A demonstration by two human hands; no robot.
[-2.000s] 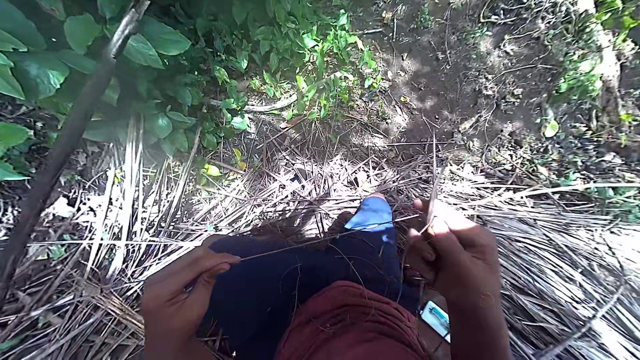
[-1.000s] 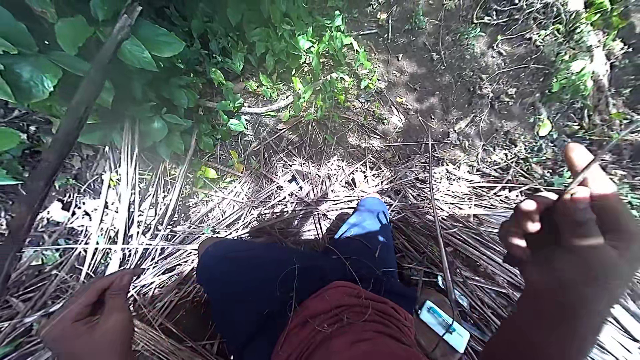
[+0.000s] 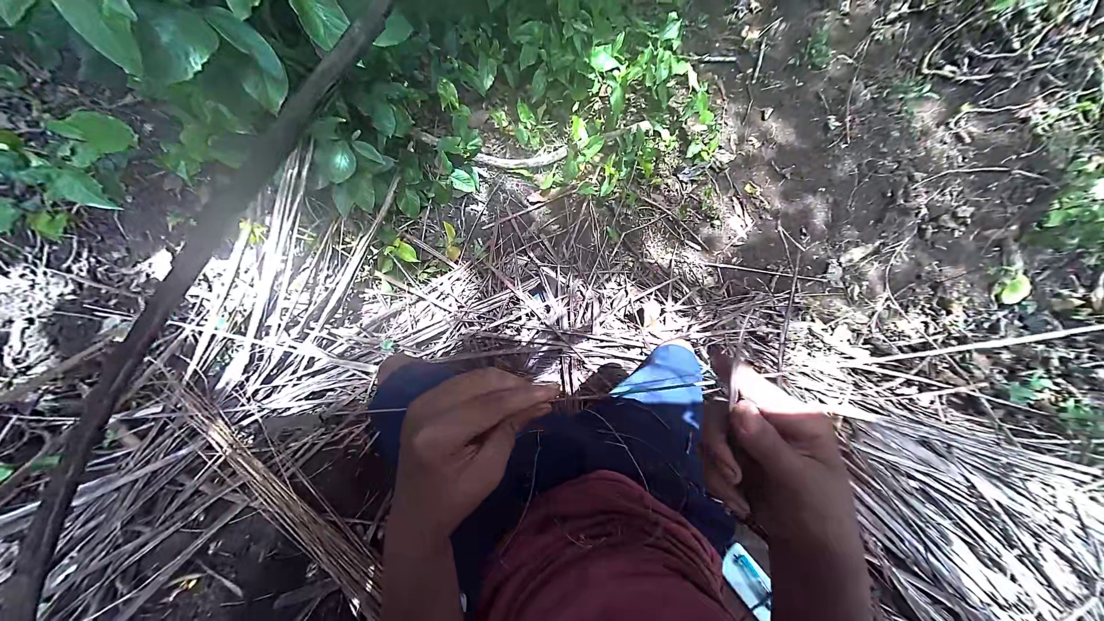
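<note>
A thin dry plant strip [image 3: 638,392] stretches level over my lap between both hands. My left hand [image 3: 466,440] pinches it between thumb and fingertips. My right hand [image 3: 772,448] is closed around its other end, along with a short thin upright piece, perhaps a blade, that is too blurred to name. Below the hands are my dark blue trousers [image 3: 604,448], light blue at one knee, and a dark red shirt [image 3: 595,552] with thin fibres on it. Long dry stalks [image 3: 957,509] lie in heaps on both sides of my legs.
A dark branch [image 3: 164,293] slants across the left side in front of the ground. Green leafy plants [image 3: 552,78] grow ahead, beside bare soil [image 3: 793,164] at the upper right. A white and teal object [image 3: 747,580] lies by my right forearm. A bundle of stalks [image 3: 267,483] rests at the left.
A second ago my hands were far apart, the left one low and the right one out to the side. Both have come back together over my lap, with a strip now between them.
</note>
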